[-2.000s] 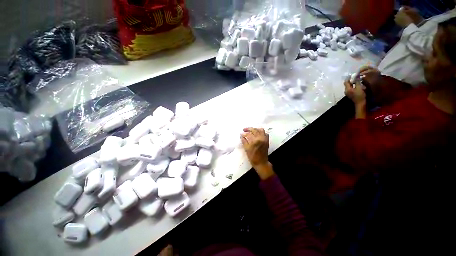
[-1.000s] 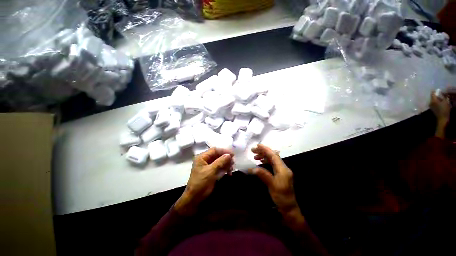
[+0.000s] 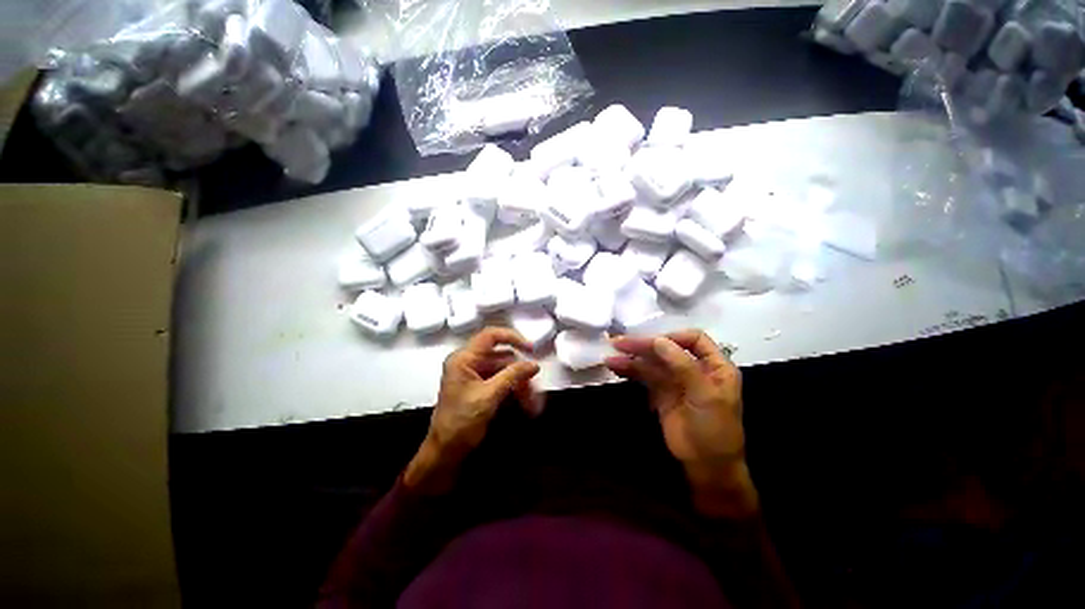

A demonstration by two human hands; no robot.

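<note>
A loose pile of glossy white cases lies on the white bench top in front of me. My left hand is at the bench's front edge, its thumb and fingers pinched on a small pale, thin piece, blurred and partly hidden. My right hand is to its right. Its fingertips close on the right end of a white case at the pile's front edge; the exact grip is blurred.
A cardboard carton is at left. Bulging clear bags of white cases stand at upper left and upper right. A flat clear bag lies on the black strip. Thin clear pieces lie right of the pile.
The view has swung left and down from the neighbours. My right hand, earlier resting alone on the bench, came beside my left hand and now reaches a white case. My left hand came into view.
</note>
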